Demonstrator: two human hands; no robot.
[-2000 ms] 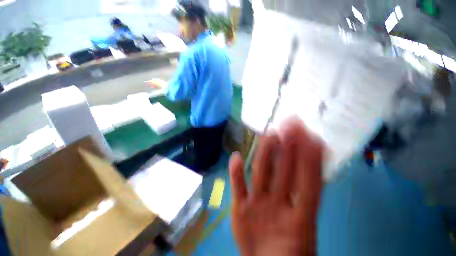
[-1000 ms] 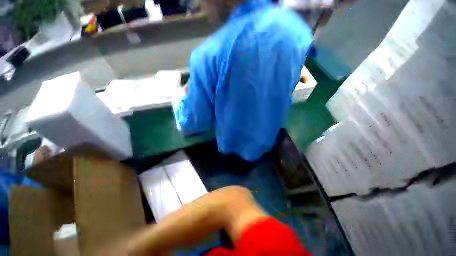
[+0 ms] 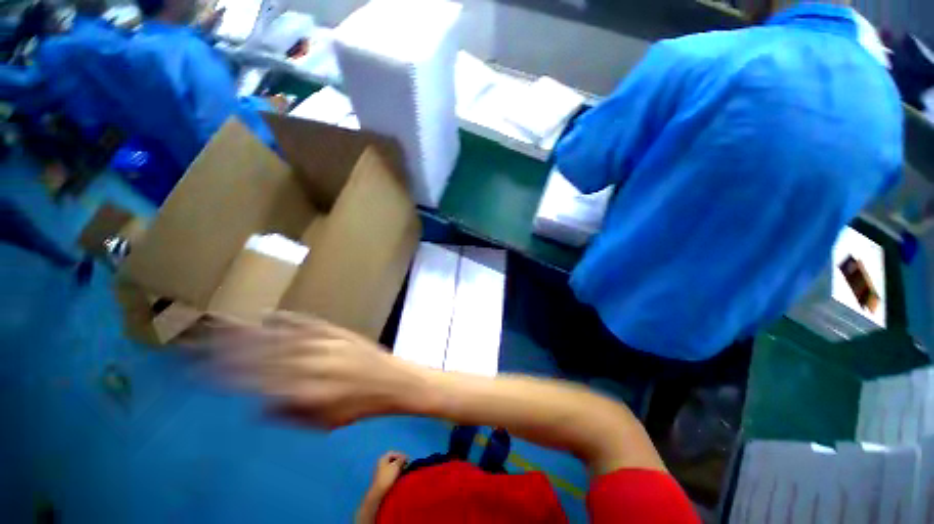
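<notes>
A large brown carton [image 3: 348,241] stands open with its flaps up at the left, tilted in the view. A smaller brown piece with a white top [image 3: 268,268] shows inside. My right hand [image 3: 297,370], on a bare arm from a red sleeve, reaches across to the carton's near side. It is blurred and looks empty, fingers outstretched; whether it touches the near flap is unclear. My left hand [image 3: 387,471] is small and low by my red shirt; its fingers are unclear. Long white boxes [image 3: 451,307] lie side by side below the bench edge.
A green bench [image 3: 497,189] bears a tall white stack [image 3: 405,92], white boxes [image 3: 568,210] and a box with a dark and orange picture [image 3: 855,276]. A person in blue [image 3: 737,174] stands close at the bench; another [image 3: 154,92] is at upper left. Grey-white stacks [image 3: 830,481] are lower right.
The view has swung left and down, bringing the carton nearer the middle and showing more floor. My right hand has come into view by the carton's near side. My left hand now shows.
</notes>
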